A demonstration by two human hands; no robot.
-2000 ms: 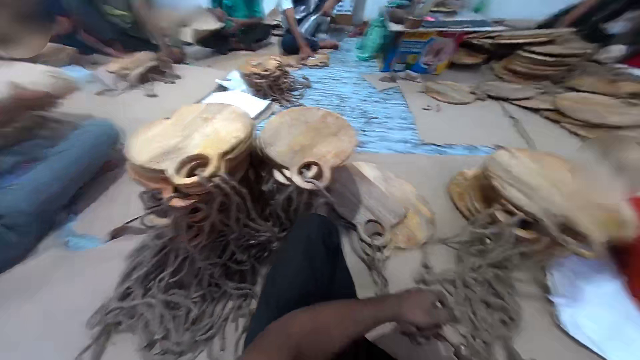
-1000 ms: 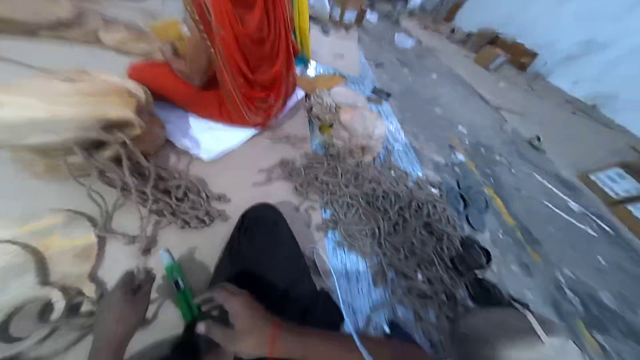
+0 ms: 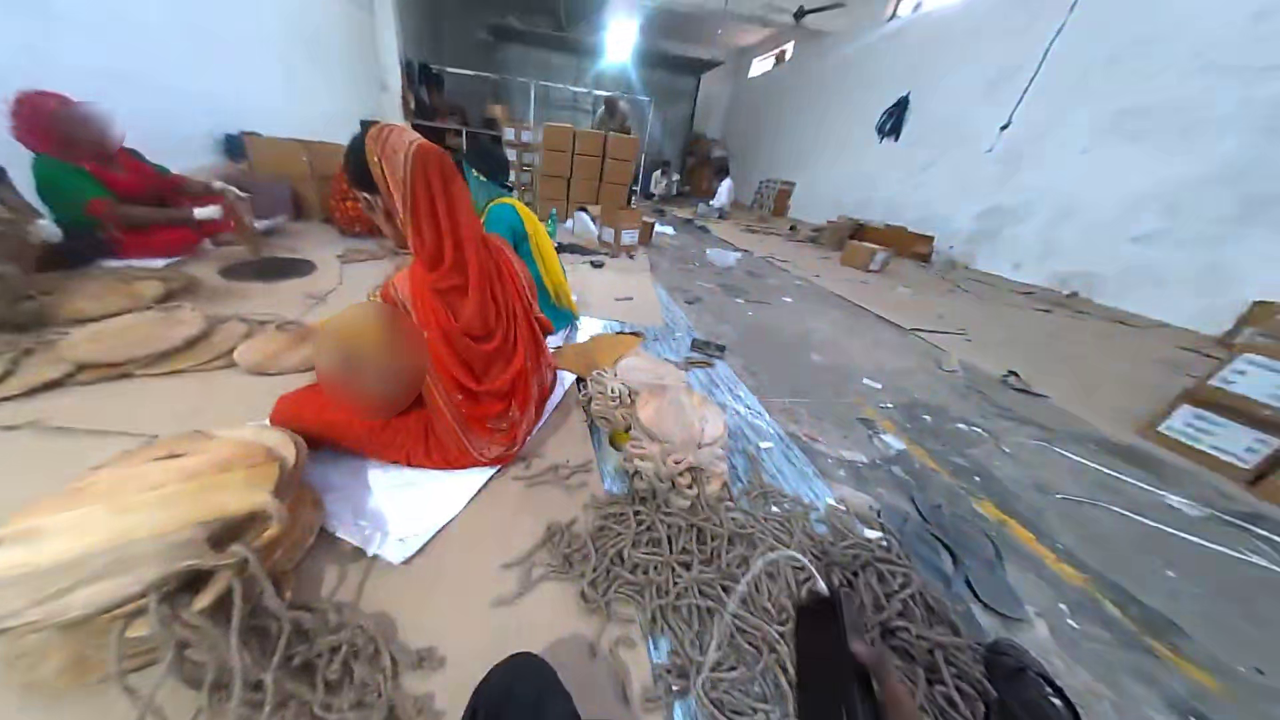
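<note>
At the bottom right my right hand (image 3: 885, 680), blurred and partly cut off by the edge, is against a dark flat object (image 3: 825, 650). A white cable (image 3: 745, 590) loops from the object's top end over a heap of grey-brown cords (image 3: 660, 560). My left hand is out of view. On the left lies a stack of round tan wooden or fibre pieces (image 3: 150, 510), with a tangle of similar cords (image 3: 290, 640) in front of it. Beyond the heap are more pale round pieces (image 3: 680, 415) with cords attached.
A person in an orange-red drape (image 3: 460, 330) sits just ahead on a white sheet (image 3: 400, 500); other people sit farther off. Dark sandals (image 3: 960, 560) lie right of the cord heap. Cardboard boxes (image 3: 1220, 410) stand at the right edge, and stacked cartons (image 3: 585, 165) at the back.
The view has lifted toward the room. Both hands and a green tool showed one second ago; now only my right hand shows, at the dark object, while my left hand and the tool are out of view.
</note>
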